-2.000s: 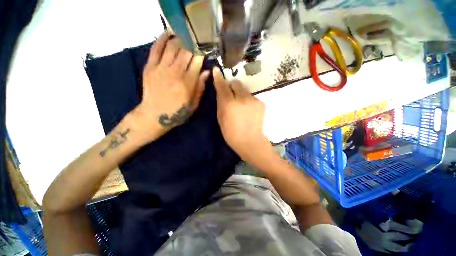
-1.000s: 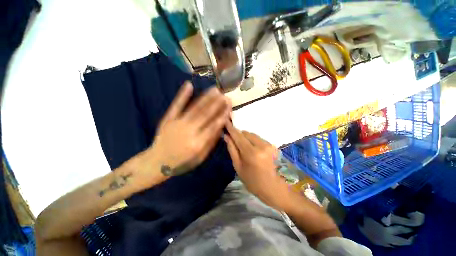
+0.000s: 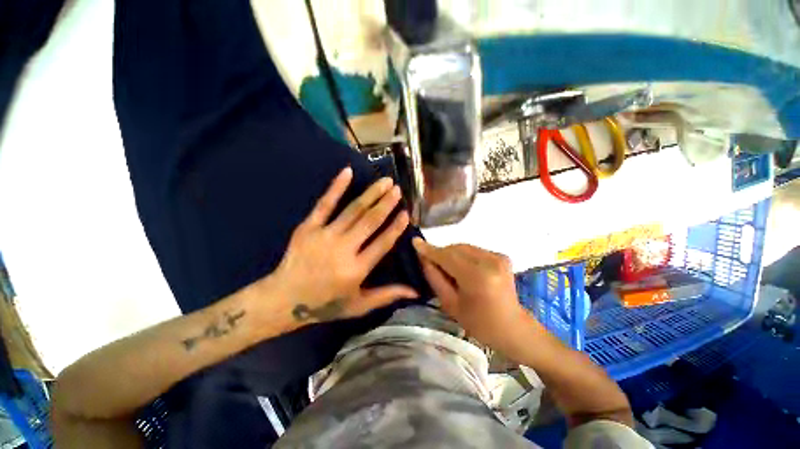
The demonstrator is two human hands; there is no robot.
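A dark navy garment piece (image 3: pixel 219 167) lies over the white table and hangs into my lap. My left hand (image 3: pixel 346 254) lies flat on the cloth with its fingers spread, just in front of the machine's needle area. My right hand (image 3: pixel 474 285) pinches the cloth's folded edge (image 3: pixel 419 267) between thumb and fingers, right of my left hand. The sewing machine (image 3: pixel 614 66), white and teal, stands over the cloth. Its shiny metal head end (image 3: pixel 443 131) hides the needle.
Scissors with red and yellow handles (image 3: pixel 568 167) lie on the machine bed to the right. A blue plastic basket (image 3: pixel 675 324) with red and orange packets stands below the white table edge (image 3: pixel 526 219). Another blue crate (image 3: pixel 26 403) shows at lower left.
The navy cloth now reaches further back on the table, past the machine's left side. My left hand has flattened and spread its fingers. The view has shifted closer to the machine head.
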